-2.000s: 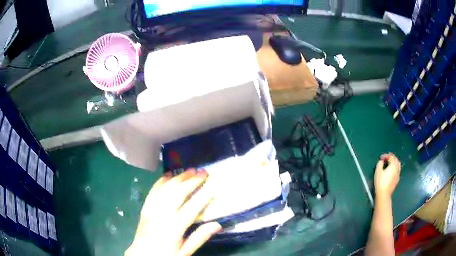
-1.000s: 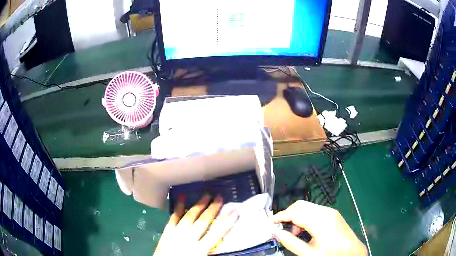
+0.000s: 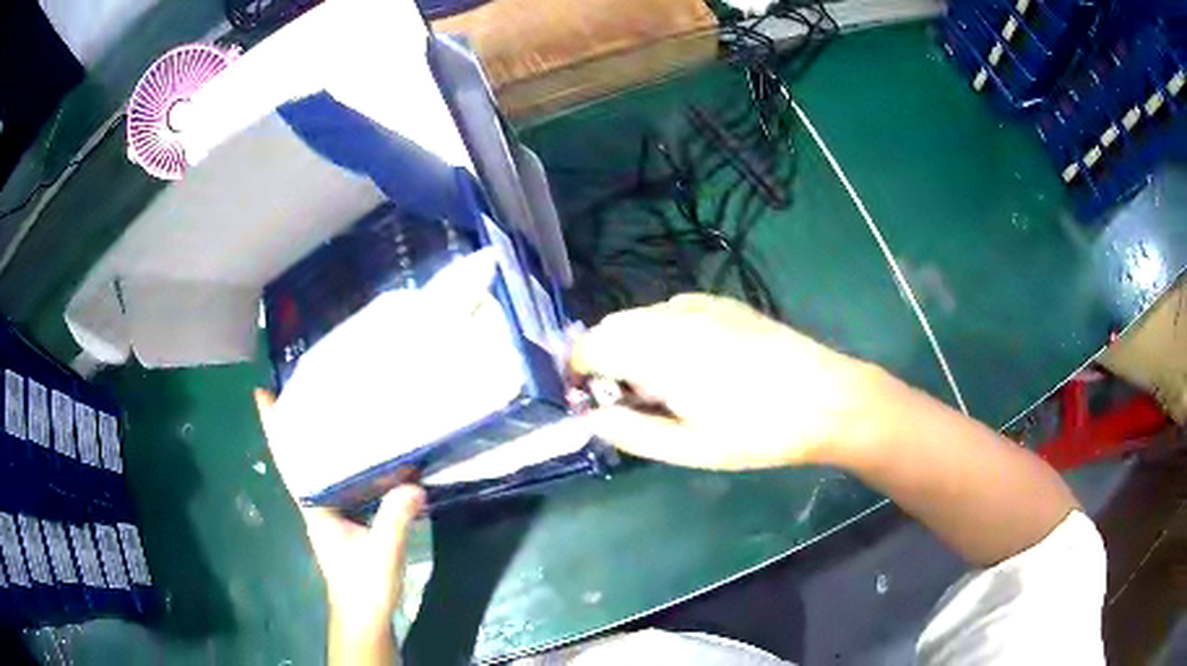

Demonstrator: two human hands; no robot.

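Observation:
An open dark blue gift box (image 3: 341, 284) with "Z10" lettering stands in front of me, its large white flap (image 3: 241, 241) up behind. A whitish sleeve (image 3: 410, 371) lies over a flat, dark-edged unit at the box's near side. My left hand (image 3: 352, 527) grips the near left corner, thumb in front and fingers at the left side. My right hand (image 3: 709, 380) is at the right edge of the unit and box, thumb and fingertips closed together around something small. What it pinches is too small and blurred to name.
Black cables (image 3: 696, 215) lie tangled right of the box, and a thin white cable (image 3: 872, 234) crosses the green bench. Stacked blue boxes stand left (image 3: 59, 514) and right (image 3: 1080, 98). A pink fan (image 3: 176, 111) and wooden board (image 3: 586, 50) are behind. A red stool (image 3: 1100, 423) is lower right.
The view has shifted down and right. My left hand has moved from the top of the box and sleeve to their near left corner. My right hand has come from the bench to the unit's right edge.

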